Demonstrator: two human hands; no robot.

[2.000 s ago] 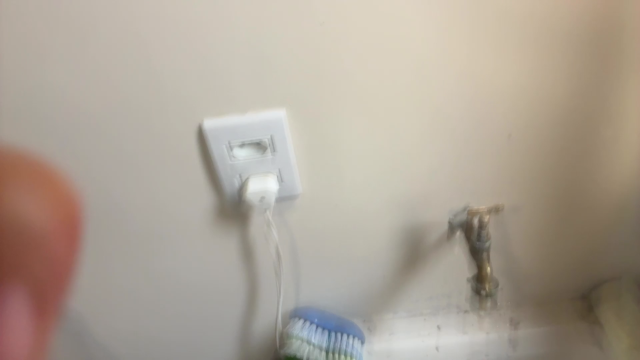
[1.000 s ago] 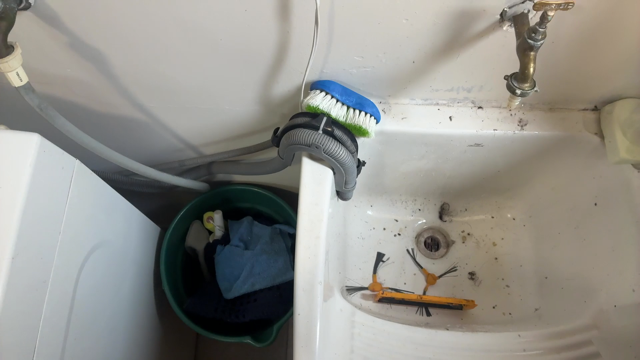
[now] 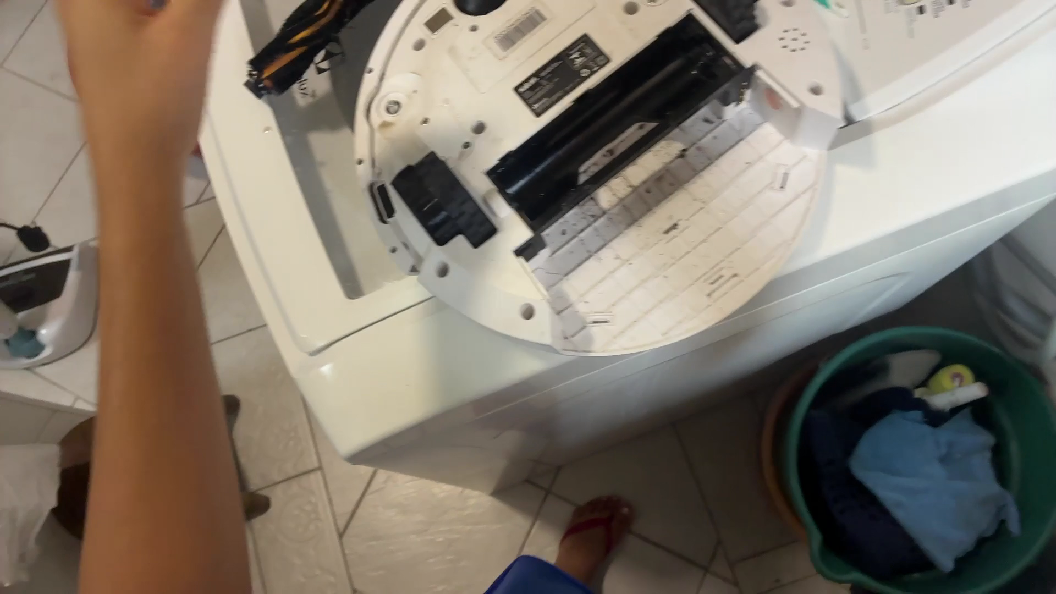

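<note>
A round white robot vacuum (image 3: 470,91) lies upside down on top of a white washing machine (image 3: 396,404), its black brush bay and wheels showing. Beyond its left edge is a black and orange roller brush (image 3: 305,49). My left forearm runs up the left side of the view, and my left hand (image 3: 144,33) is partly cut off by the top edge, left of the roller brush. Its fingers are out of frame, so what it holds cannot be told. My right hand is not in view.
On the floor at the lower right stands a green bucket (image 3: 804,462) with a light blue cloth (image 3: 932,478) and dark cloths. A foot in a red flip-flop (image 3: 596,528) rests on the tiles. At the left is a white appliance (image 3: 49,313) with a cable.
The view has swung from the wall outlet, then the sink and bucket, to the washing machine top with the robot vacuum. My left forearm has come into view.
</note>
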